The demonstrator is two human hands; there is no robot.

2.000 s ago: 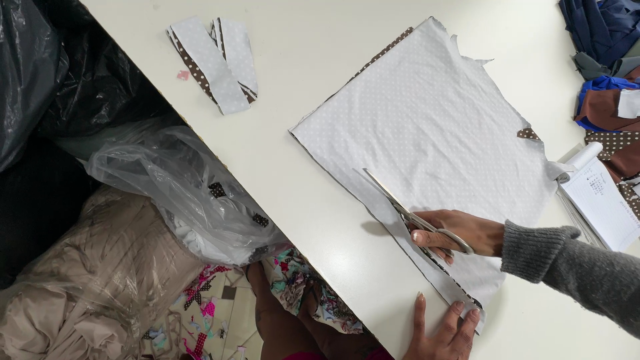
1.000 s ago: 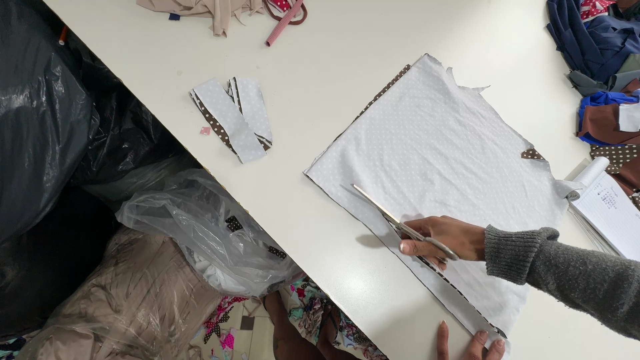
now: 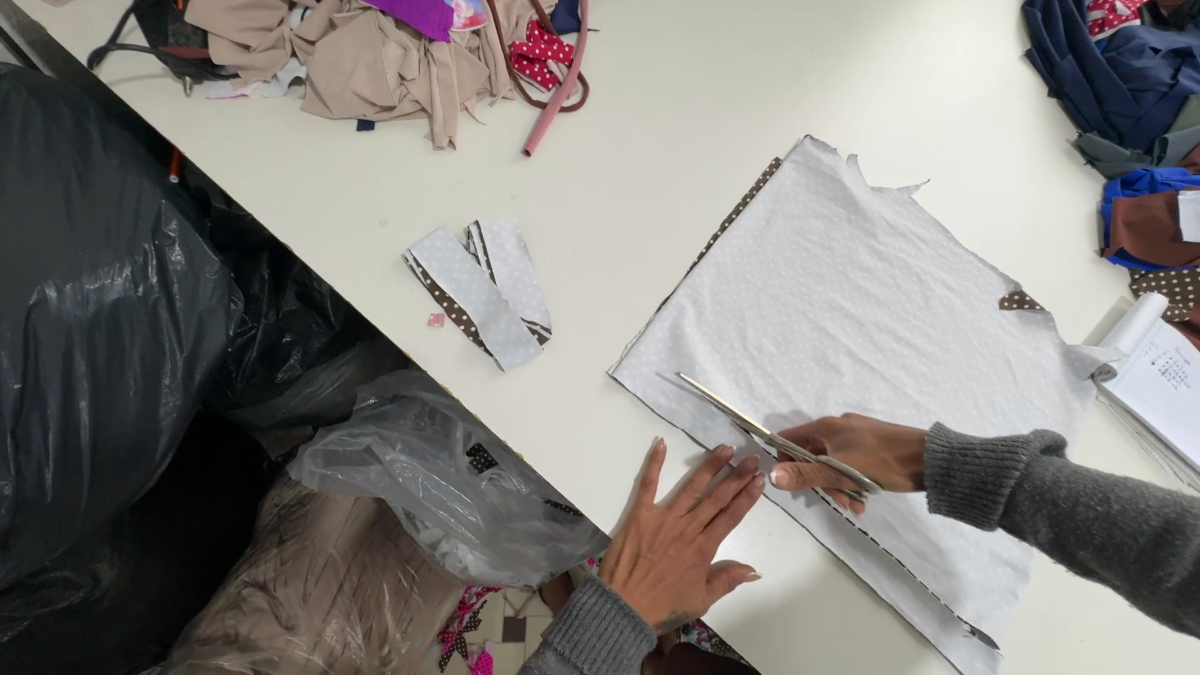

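My right hand [image 3: 848,455] grips the handles of metal scissors [image 3: 727,408], whose blades point up-left over a stack of pale dotted fabric [image 3: 862,309]. Behind the blades a cut runs down-right through the fabric, parting a long strip [image 3: 844,544] along its lower left side. My left hand [image 3: 689,534] lies flat, fingers spread, its fingertips on the strip's edge just below the scissors. It holds nothing. Brown polka-dot fabric shows at the stack's upper left edge. To the left, folded fabric strips [image 3: 483,291] rest on the white table [image 3: 581,281].
Beige fabric scraps [image 3: 375,66] and a pink tube [image 3: 560,94] lie at the back. Navy fabric [image 3: 1116,84] and a written-on notebook [image 3: 1158,380] are at the right. Black plastic bags [image 3: 103,309] and a clear plastic bag [image 3: 441,478] stand beyond the table's left edge.
The scissors have advanced up-left and the cut is longer. My left hand has moved from the fabric's lower end up beside the blades. The view has shifted, showing more of the table's back.
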